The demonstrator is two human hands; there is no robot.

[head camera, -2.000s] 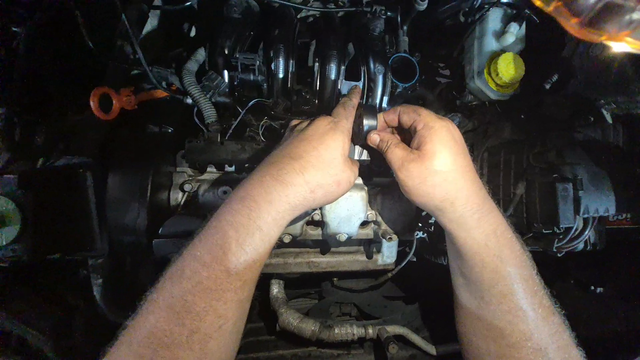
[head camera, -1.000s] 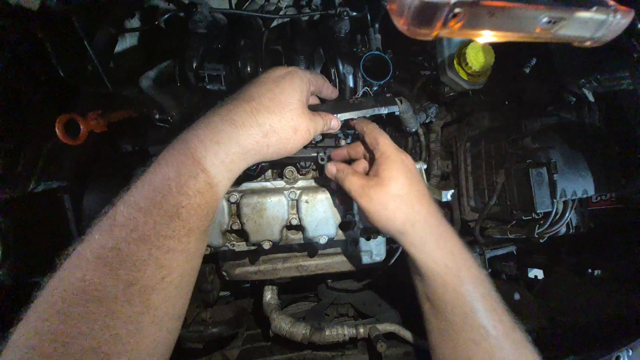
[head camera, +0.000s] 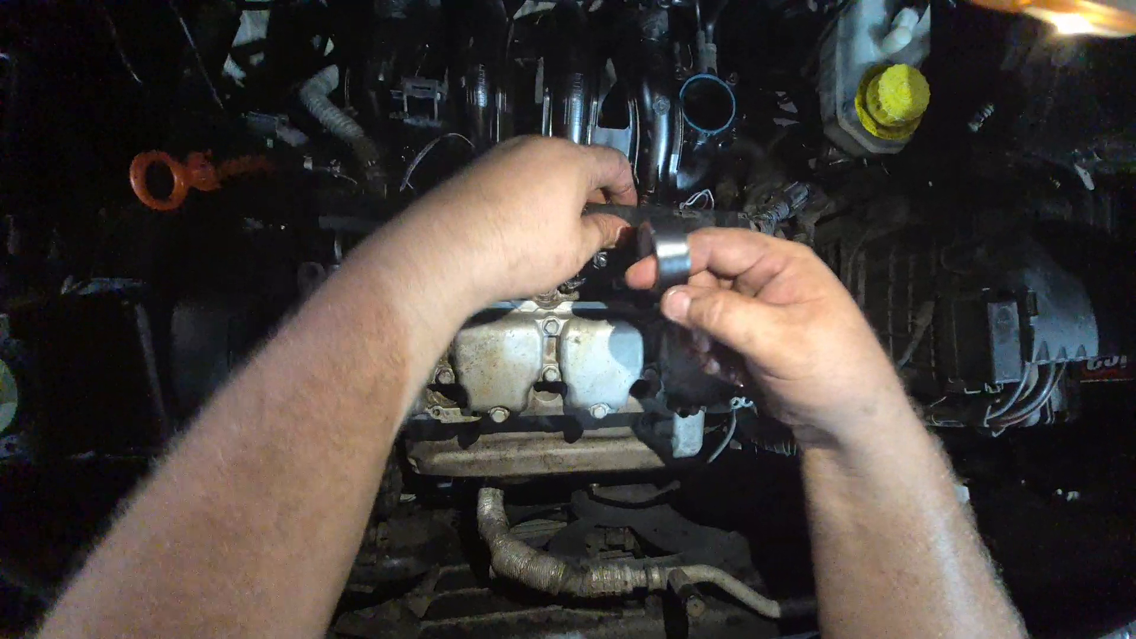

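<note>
My left hand [head camera: 541, 222] reaches over the engine, its thumb and fingers pinched on a long dark wiring harness [head camera: 692, 215] that runs to the right. Just right of it, my right hand [head camera: 772, 311] holds a small shiny black ring, apparently a roll of tape [head camera: 670, 253], upright between thumb and fingers. One finger shows on the ring's left side. Whether a strip joins the roll to the harness cannot be told in the dark. Below both hands lies the grey metal valve cover [head camera: 550, 355] with its bolts.
Black intake pipes [head camera: 572, 98] and a blue-rimmed round opening [head camera: 707, 104] lie beyond the hands. An orange ring handle [head camera: 160, 180] is at left. A reservoir with a yellow cap [head camera: 892, 99] stands upper right. A wrapped hose [head camera: 541, 564] runs below, and a lit lamp [head camera: 1065, 13] hangs top right.
The roll, seen in my right hand two seconds ago and not plainly visible one second ago, shows again in that hand. My hands have moved apart and together around the harness. The view has shifted.
</note>
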